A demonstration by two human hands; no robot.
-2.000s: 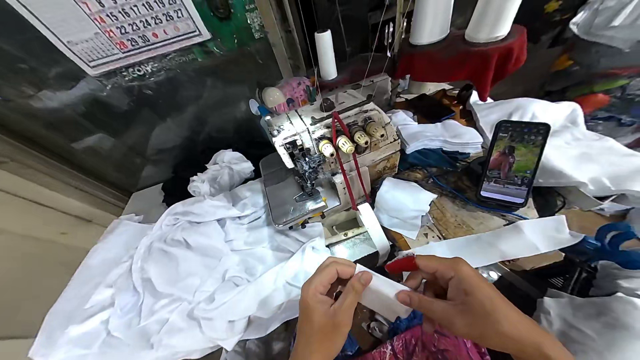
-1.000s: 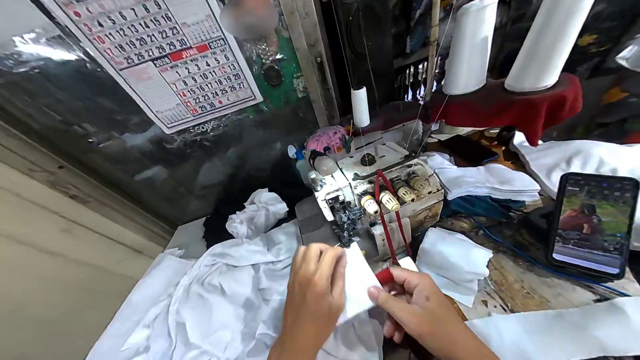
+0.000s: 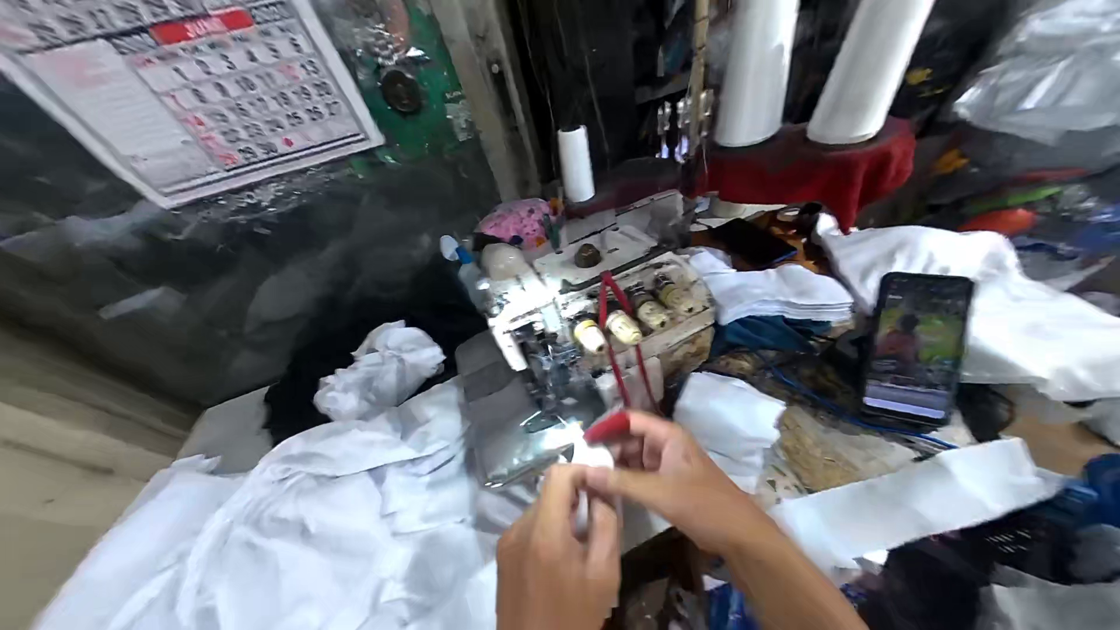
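Note:
Just in front of an overlock sewing machine (image 3: 604,315), my two hands meet at a small piece of white fabric (image 3: 593,457). My left hand (image 3: 560,542) pinches it from below, mostly hiding it. My right hand (image 3: 669,477) has its fingertips on the same piece, and a red covering (image 3: 608,427) shows at one finger. A red cord (image 3: 615,350) loops over the machine's tension dials. White cloth (image 3: 350,516) lies heaped left of the machine's metal plate (image 3: 507,420).
A lit smartphone (image 3: 917,350) stands at the right, behind a long white fabric strip (image 3: 919,499). Folded white pieces (image 3: 779,293) are stacked right of the machine. Large white thread cones (image 3: 759,70) stand on red cloth (image 3: 809,171). A calendar (image 3: 227,96) hangs upper left.
The white piece was stretched flat between my hands near the machine's needle area; now my hands are close together and the piece is bunched between them, lower in front of the machine.

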